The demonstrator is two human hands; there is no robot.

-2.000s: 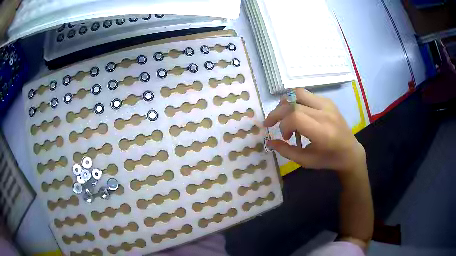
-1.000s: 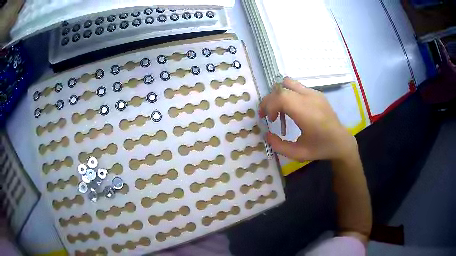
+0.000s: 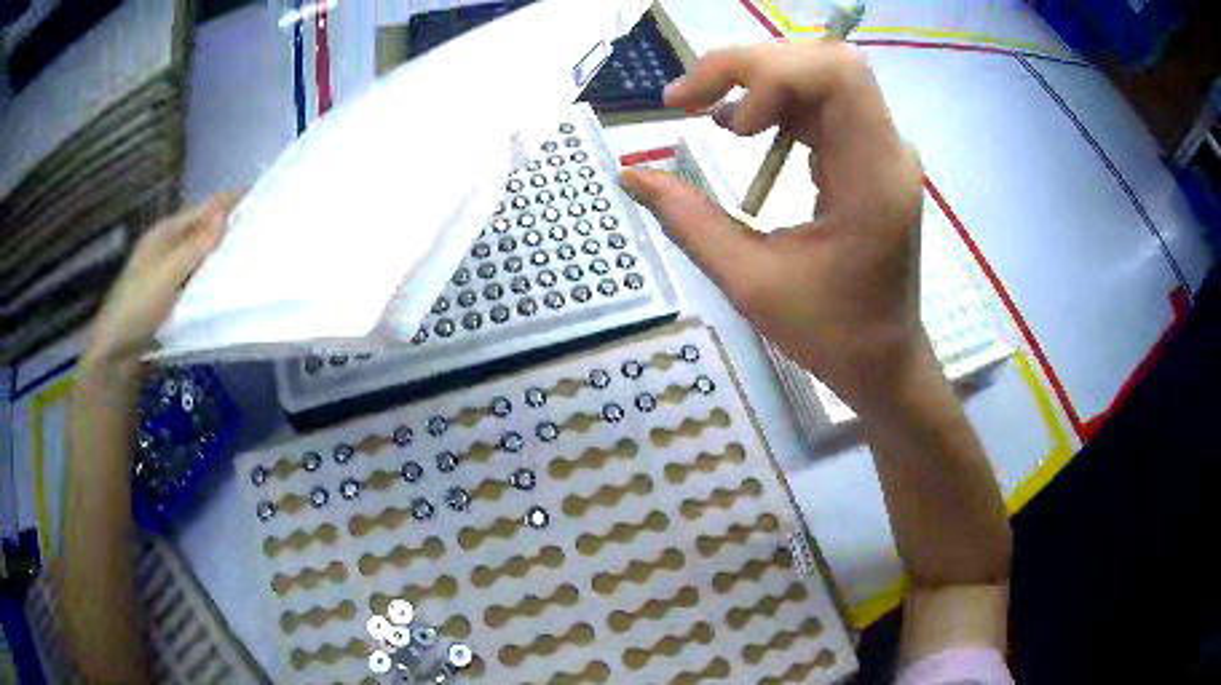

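My left hand [image 3: 172,268] grips the left edge of a white cover sheet [image 3: 335,221], which is tilted up over the white blister tray [image 3: 656,284]. The tray holds rows of dark round parts [image 3: 546,214]. My right hand [image 3: 844,254] is raised right of the tray, with thumb and index finger apart. A stick tool [image 3: 770,174] is tucked in it, partly hidden by the fingers. The slotted board [image 3: 562,462] lies nearest me, with round parts in its upper slots and a pile of metal washers [image 3: 409,640] at lower left.
A blue parts bin [image 3: 181,435] stands left of the slotted board. Stacked white trays [image 3: 957,301] lie at the right, behind my right forearm. A black tray [image 3: 636,67] is at the far side. Stacked boards [image 3: 94,161] are far left. Another slotted board [image 3: 181,602] is partly under my left arm.
The view has shifted, showing more of the far side. My right hand has moved from the slotted board's right edge up beside the filled tray. My left hand and more of the lifted sheet now show.
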